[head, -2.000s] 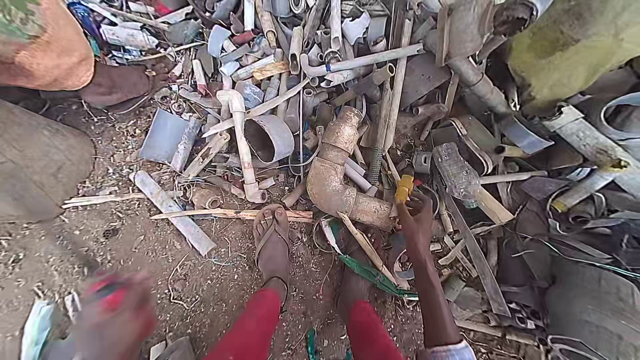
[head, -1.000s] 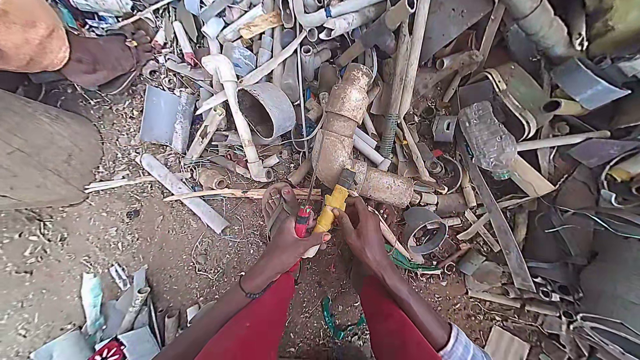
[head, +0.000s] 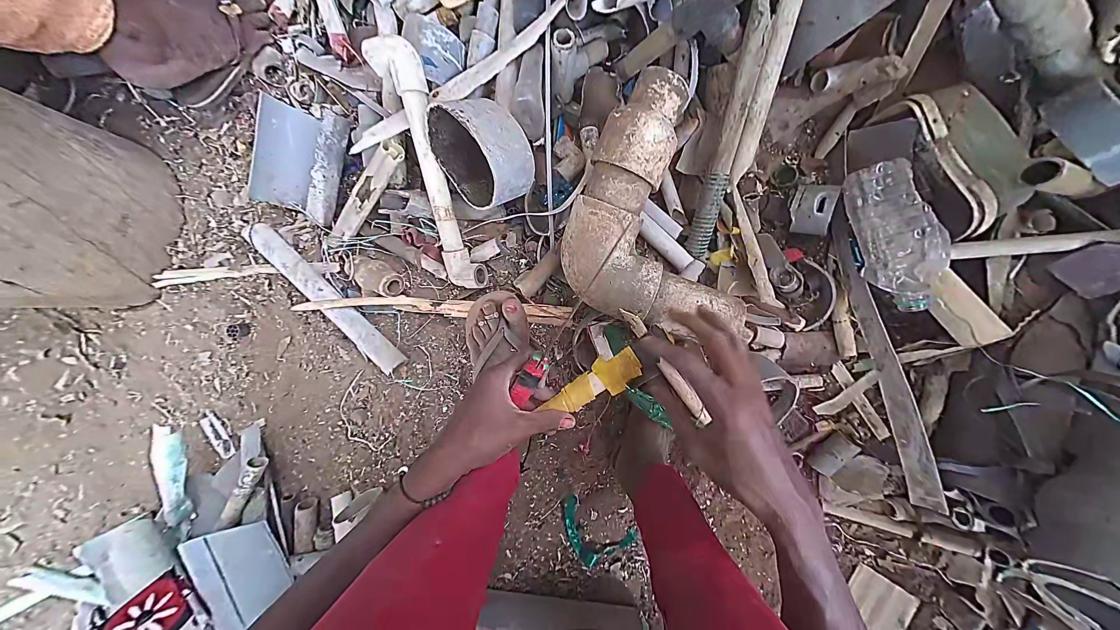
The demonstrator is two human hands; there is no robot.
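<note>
My left hand (head: 503,416) is closed around a red and black object (head: 528,381) whose kind I cannot tell, and around one end of a short yellow-wrapped piece (head: 582,391). The yellow piece slants up to the right, toward my right hand (head: 713,394). That hand is spread, its fingers apart and slightly blurred; some are behind a thin wooden sliver, so contact with the yellow end is unclear. A large dirt-stained plastic pipe elbow (head: 608,241) lies on the scrap just beyond my hands. Green strapping (head: 647,407) shows below the yellow piece.
Pipe offcuts and wood strips fill the far side and right, with a crushed clear plastic bottle (head: 897,227) among them. A wide grey pipe ring (head: 512,157) lies ahead. At left stands a smooth wooden block (head: 79,210); grey plastic scraps (head: 236,569) are piled at lower left.
The left hand came in from the far left to the middle and holds the yellow piece, which was in the right hand two seconds ago. Since one second ago the right hand has spread its fingers.
</note>
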